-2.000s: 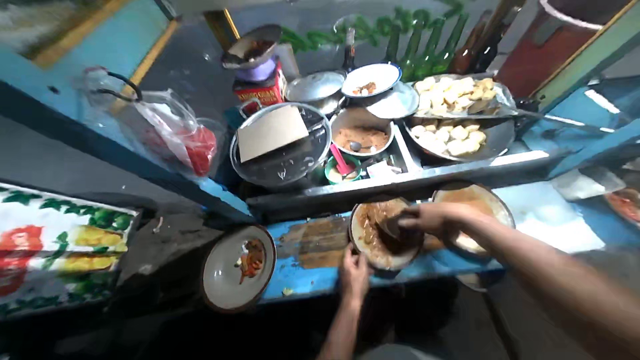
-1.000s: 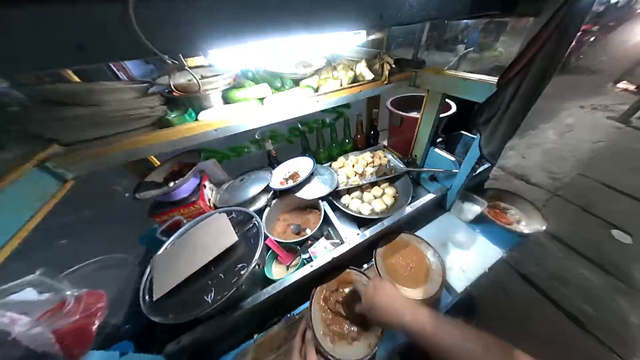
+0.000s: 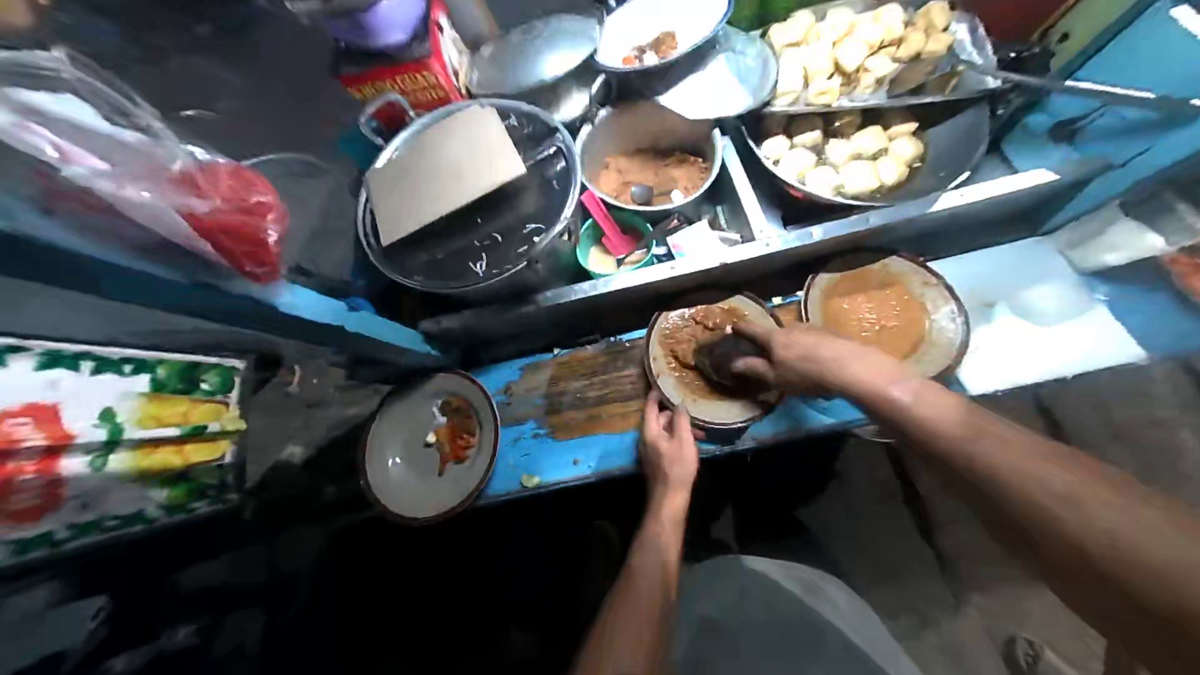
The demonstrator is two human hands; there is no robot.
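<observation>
On the blue wooden ledge sits a plate (image 3: 717,409) with brown paste in it. My right hand (image 3: 783,354) grips a dark pestle (image 3: 724,361), its end down in the paste. Fingers of my left hand (image 3: 669,439) rest against the near left rim of that plate; whether they pinch the rim is hard to tell. Just right stands a second plate (image 3: 949,323) holding a smooth light-brown sauce. Farther left, a third plate (image 3: 398,459) holds red chillies (image 3: 457,439) and small pale pieces. A worn wooden board (image 3: 595,389) lies between the left plate and the paste plate.
Behind the ledge are a large lidded pot (image 3: 469,253) with cardboard (image 3: 445,173) on it, a pot of brown paste (image 3: 652,173), a green cup with a pink handle (image 3: 609,225), and a wok of pale fried pieces (image 3: 858,159). A plastic bag (image 3: 230,216) hangs left.
The view has swung down and left from one second ago. My right hand stays on the pestle in the paste plate, and my left hand stays at its rim.
</observation>
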